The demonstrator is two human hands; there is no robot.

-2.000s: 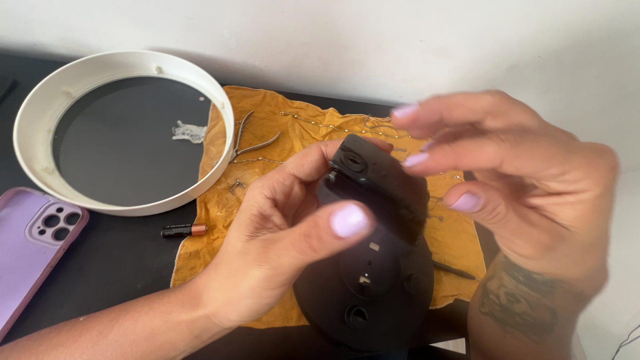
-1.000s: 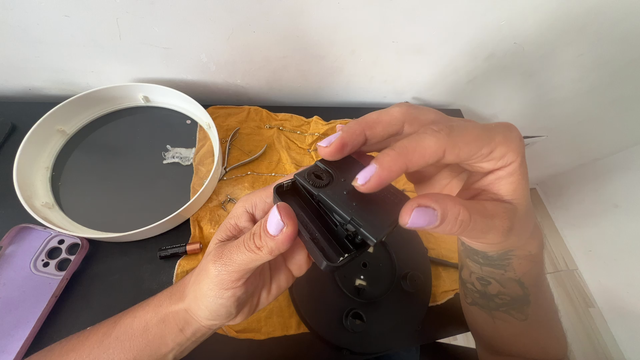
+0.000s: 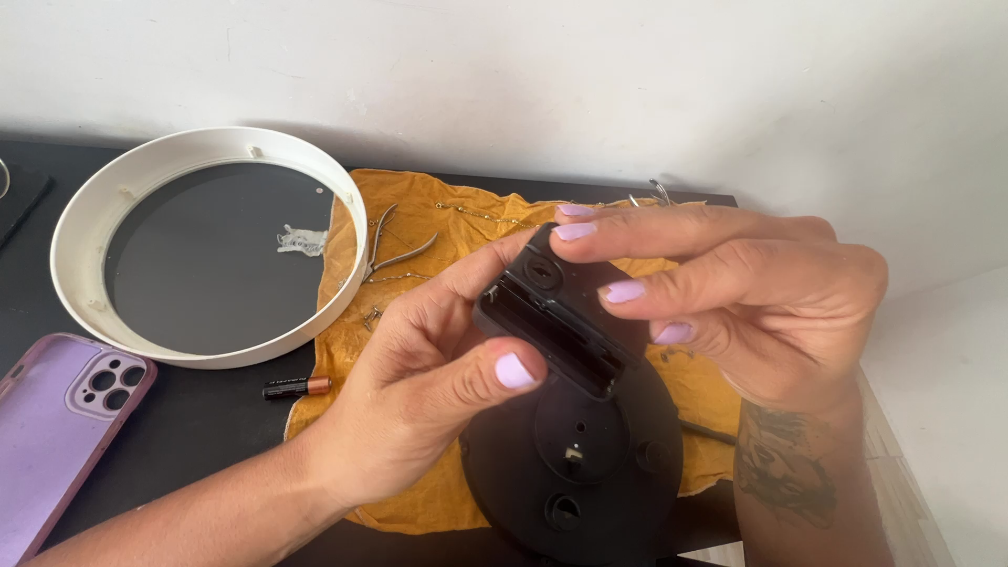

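My left hand (image 3: 441,370) grips a black plastic clock movement (image 3: 579,291) by its left side, thumb on the near edge of its battery compartment. That long compartment faces up and holds no battery. Beside it on the housing is a round adjusting wheel (image 3: 542,272). Fingertips of my right hand (image 3: 732,291) touch the far and right parts of the housing. Below the movement is a round black disc (image 3: 504,472) with a recessed centre and several round holes. An AA-size battery (image 3: 296,387) with a copper end lies left of my left hand, at the cloth's edge.
A white round frame (image 3: 75,260) stands at the left on the dark table (image 3: 213,425). Near it lies a purple phone case (image 3: 71,425). The orange cloth (image 3: 425,512) bears pliers (image 3: 382,252), thin chains (image 3: 480,214) and small metal parts (image 3: 372,316). A wall rises behind.
The clock movement has turned in my hands since two seconds ago, and its open compartment now shows. My right fingers, apart from it earlier, now touch the housing.
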